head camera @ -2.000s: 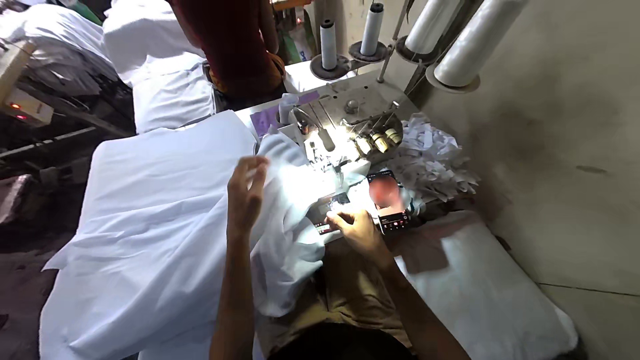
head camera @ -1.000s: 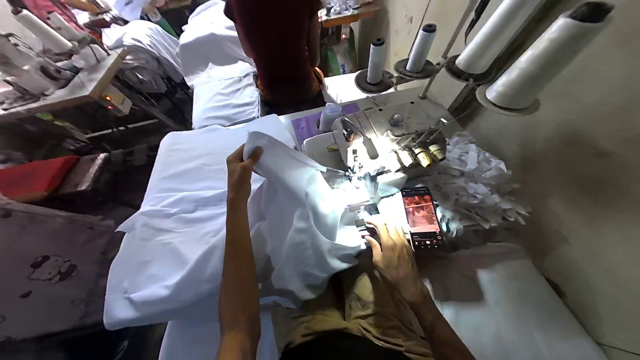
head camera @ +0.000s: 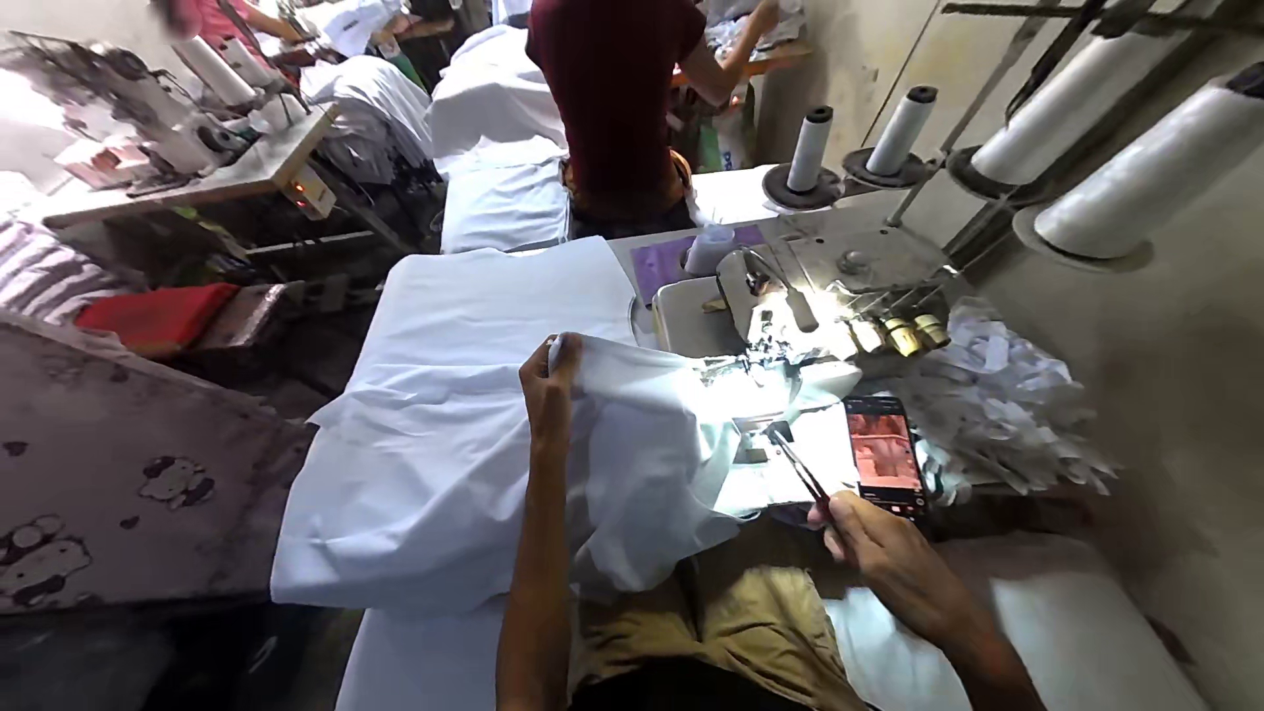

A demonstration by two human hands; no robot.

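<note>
My left hand (head camera: pixel 549 395) grips the edge of a white cloth (head camera: pixel 464 425), which runs to the lit needle area of an overlock sewing machine (head camera: pixel 780 336). Dark metal tweezers (head camera: pixel 802 466) are held in my right hand (head camera: pixel 879 553), with their tips over the small plate in front of the machine's presser foot. Just right of the tweezers lies a phone (head camera: pixel 885 454) with a lit screen. The rest of the white cloth spreads over the table and hangs near my lap.
White thread cones (head camera: pixel 810 153) stand above the machine. Cloth scraps (head camera: pixel 997 395) are heaped to its right, beside the wall. A person in a dark red shirt (head camera: pixel 617 89) is ahead. Another sewing machine table (head camera: pixel 247 163) is at the far left, with red cloth (head camera: pixel 158 314) below it.
Tweezers now show in my right hand, which has drawn back from the machine toward me. My left hand, apart from the cloth two seconds ago, has hold of its edge. The view has turned left.
</note>
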